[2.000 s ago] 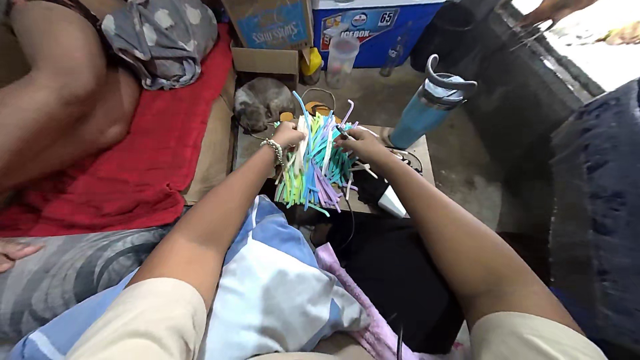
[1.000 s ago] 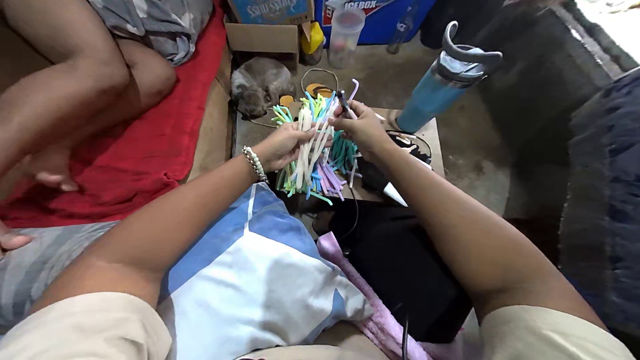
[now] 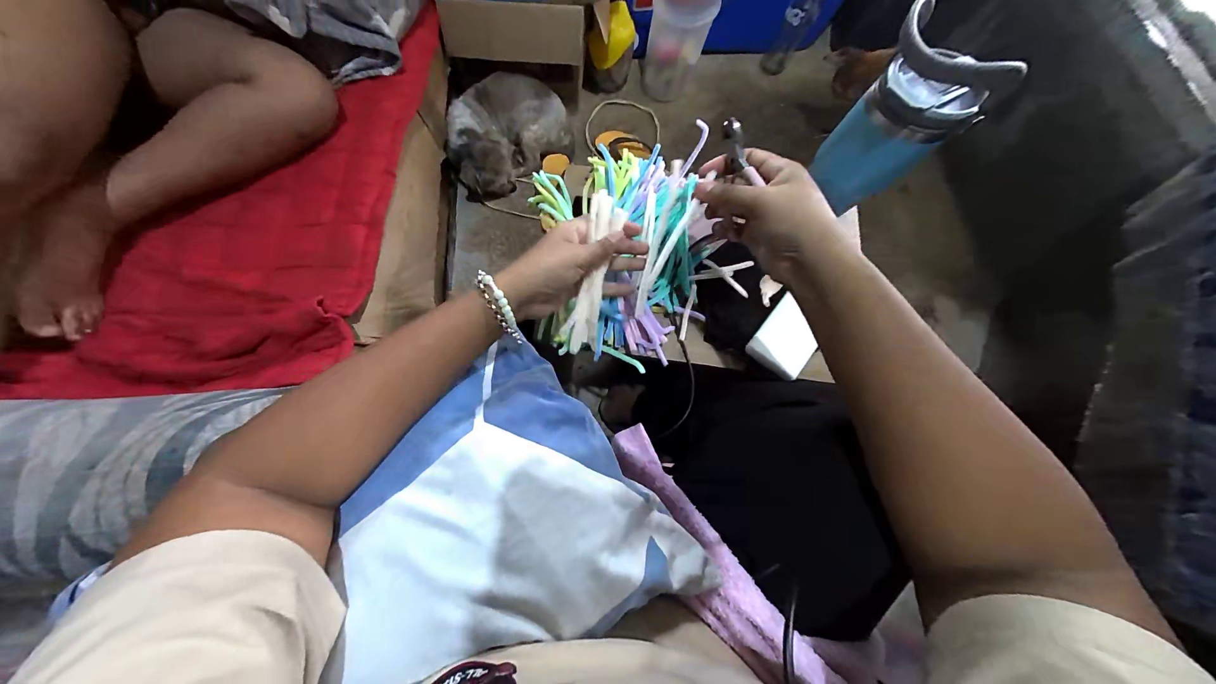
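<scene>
My left hand (image 3: 579, 261), with a beaded bracelet at the wrist, is closed on several white fuzzy stems (image 3: 594, 285) that look like pipe cleaners. Beneath and around them lies a pile of green, blue, teal and purple stems (image 3: 649, 332). My right hand (image 3: 760, 204) holds a small metal-headed tool (image 3: 734, 138), perhaps scissors or pliers, whose tip points up and away; its kind is not clear. The fingertips of my right hand are also at the upper ends of some white and teal stems, and whether they grip them cannot be told.
A blue tumbler (image 3: 869, 142) with a grey handle stands right of my right hand. Behind the pile lie a curled-up dog (image 3: 508, 128) and a cardboard box (image 3: 513, 33). A white object (image 3: 784, 337) is at the surface's near right. A person's leg (image 3: 223, 123) rests on red cloth (image 3: 275, 247) at left.
My left hand has taken hold of white stems; two seconds ago it was at the pile's left side. The view has moved closer to the pile.
</scene>
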